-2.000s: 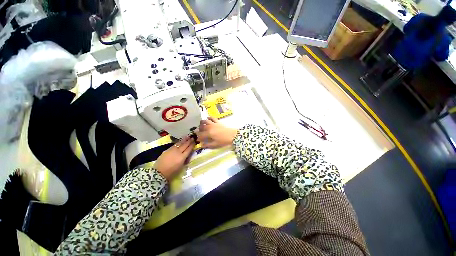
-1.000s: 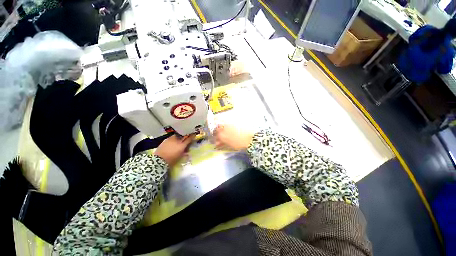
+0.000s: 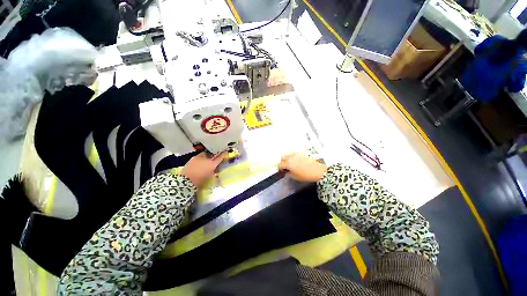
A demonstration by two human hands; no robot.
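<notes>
The white sewing machine head (image 3: 202, 110) with a round red-and-white emblem stands in front of me. My left hand (image 3: 202, 167) is at the needle area, under the head; its fingertips are partly hidden and I cannot tell what they touch. My right hand (image 3: 301, 167) pinches the end of a narrow black strip (image 3: 240, 198) right of the needle. The strip runs down to the left across the metal bed plate (image 3: 254, 209), toward my left sleeve. A wide black fabric piece (image 3: 260, 240) lies along the table edge nearest me.
Several black strips (image 3: 63, 130) lie fanned left of the machine. A crumpled clear bag (image 3: 52, 58) is at far left. A yellow block (image 3: 258, 115) sits right of the head. Snips (image 3: 367, 156) lie on the right. A screen (image 3: 387, 29) and a person in blue (image 3: 494, 66) are behind.
My right hand has moved right, away from the needle, and now holds a narrow black strip stretched across the plate. My left hand stays near the needle. The view has shifted slightly.
</notes>
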